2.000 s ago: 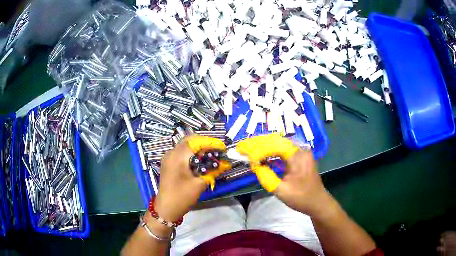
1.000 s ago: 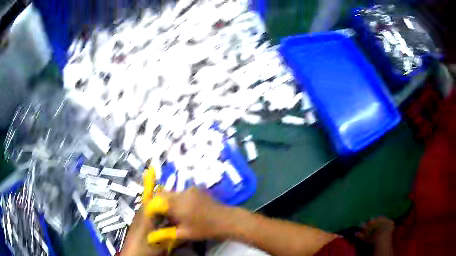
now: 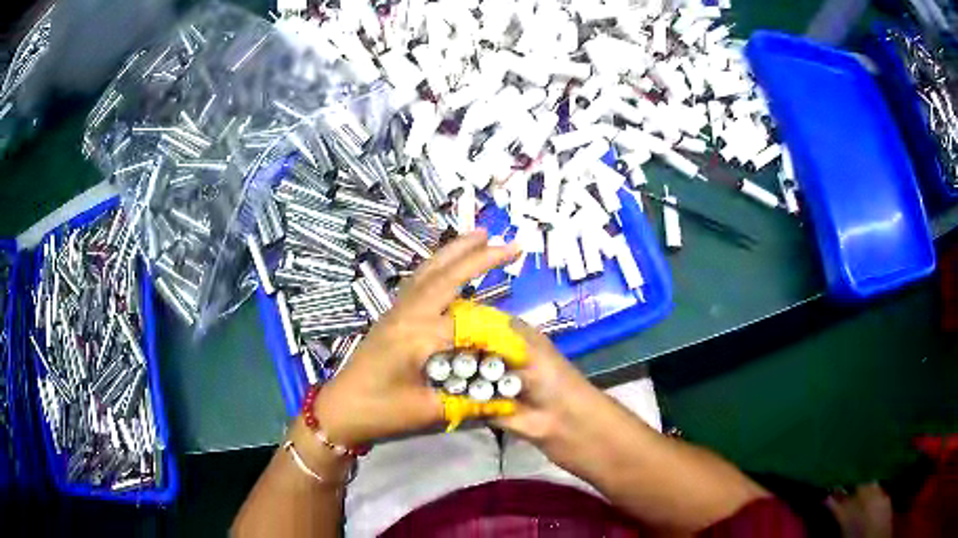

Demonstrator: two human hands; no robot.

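A bundle of several silver tubes (image 3: pixel 473 375) is held end-on between my two hands above the lap, with pale round ends facing up. My left hand (image 3: pixel 404 352) wraps the bundle from the left, its upper fingers spread away from it. My right hand (image 3: pixel 541 384) closes on the bundle from the right. Yellow finger cots (image 3: pixel 485 328) cover digits above and below the tubes; which hand wears each is hard to tell. The near blue tray (image 3: pixel 657 299) lies behind the hands with loose silver tubes (image 3: pixel 320 236) and white cylinders in it.
A large heap of white cylinders (image 3: pixel 525 74) spreads behind the tray. A clear bag of tubes (image 3: pixel 200 158) is at the upper left. A left blue tray (image 3: pixel 168 489) holds silver pieces. A blue tray (image 3: pixel 867 189) and a thin dark tool (image 3: pixel 714 223) are at right. A person's hand (image 3: pixel 861 512) shows lower right.
The view swung right and has come back. The hands, earlier apart at the fingertips with dark-ended tubes in the left, now meet around the bundle, which shows pale ends.
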